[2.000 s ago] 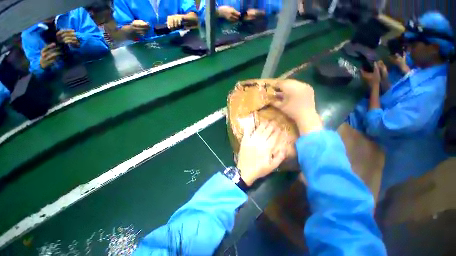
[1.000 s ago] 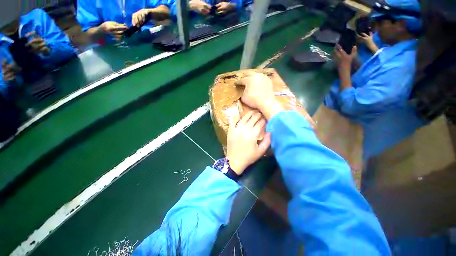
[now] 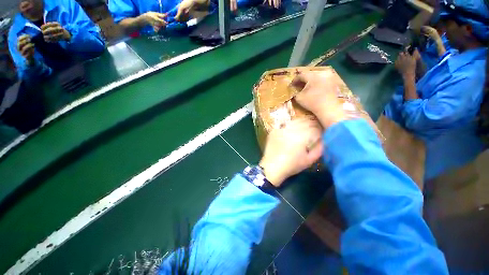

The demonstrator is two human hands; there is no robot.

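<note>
A brown paper parcel (image 3: 274, 88) with shiny tape stands on the green bench at centre, against the white strip. My left hand (image 3: 292, 147), with a watch at the wrist, lies on its near face, slightly blurred; I cannot tell if its fingers grip anything. My right hand (image 3: 320, 92) is at the upper part of the parcel with bent fingers pinching the paper wrapping. A heap of silver rings (image 3: 142, 262) lies at the bottom left, partly hidden by my sleeve. A few stray rings (image 3: 220, 184) lie left of my watch.
A green conveyor (image 3: 134, 115) runs behind the white strip (image 3: 161, 162). A metal post (image 3: 306, 35) stands behind the parcel. Cardboard cartons (image 3: 461, 188) are at the right. Black panels (image 3: 369, 56) lie near a person in blue (image 3: 445, 94) at right. Other people in blue work across the conveyor.
The camera view has shifted, so the scene sits further right than a second ago. My right hand stays at the parcel's upper part and my left hand on its near face.
</note>
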